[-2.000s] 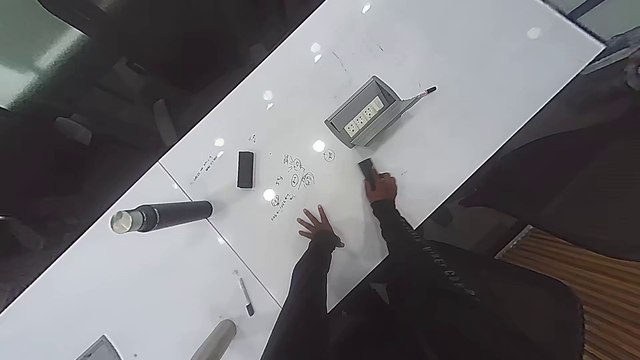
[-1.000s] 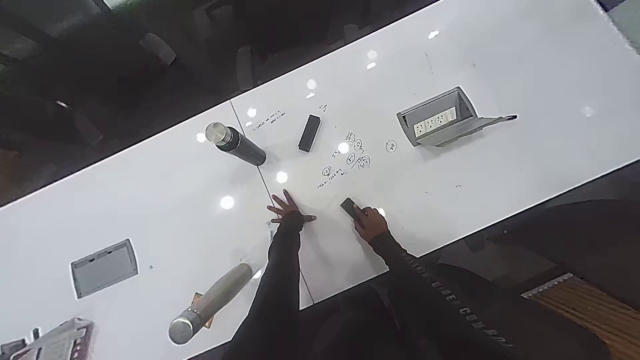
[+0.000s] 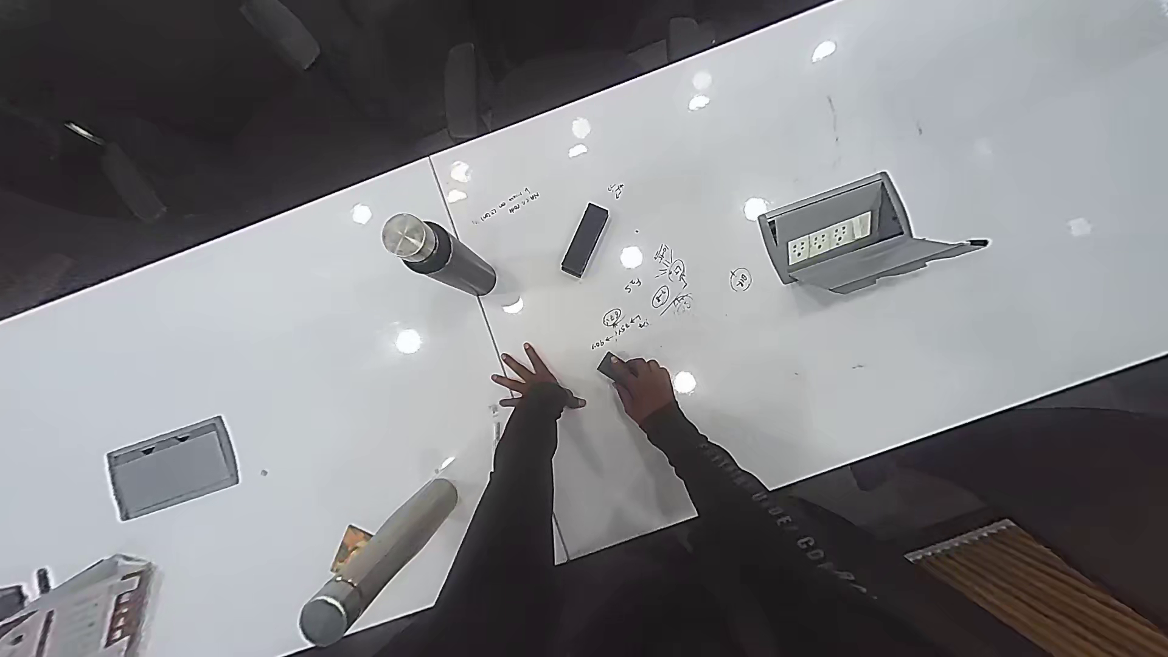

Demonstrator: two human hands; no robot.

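Observation:
My left hand (image 3: 532, 377) rests with spread fingers on the white glossy tabletop (image 3: 620, 474), beside the seam between two table sections, and holds nothing. To its right, my right hand (image 3: 646, 388) grips a small dark block, seemingly a whiteboard eraser (image 3: 610, 366), against the surface. Just above the block are handwritten marks and circled figures (image 3: 661, 297) in dark ink. A black oblong case or block (image 3: 585, 240) lies farther up the table. A marker (image 3: 495, 427) lies partly hidden by my left sleeve.
A dark steel-capped bottle (image 3: 447, 255) stands left of the writing; a grey bottle (image 3: 383, 557) is near the front edge, beside an orange-brown packet (image 3: 351, 547). An open socket box (image 3: 835, 237) is at right, a closed one (image 3: 173, 467) at left. Wooden slats (image 3: 1031, 584) show lower right.
The view has swung left. My right hand with the block has moved left across the table, nearer to the lower end of the writing. My left hand has moved toward the seam, its fingers still spread.

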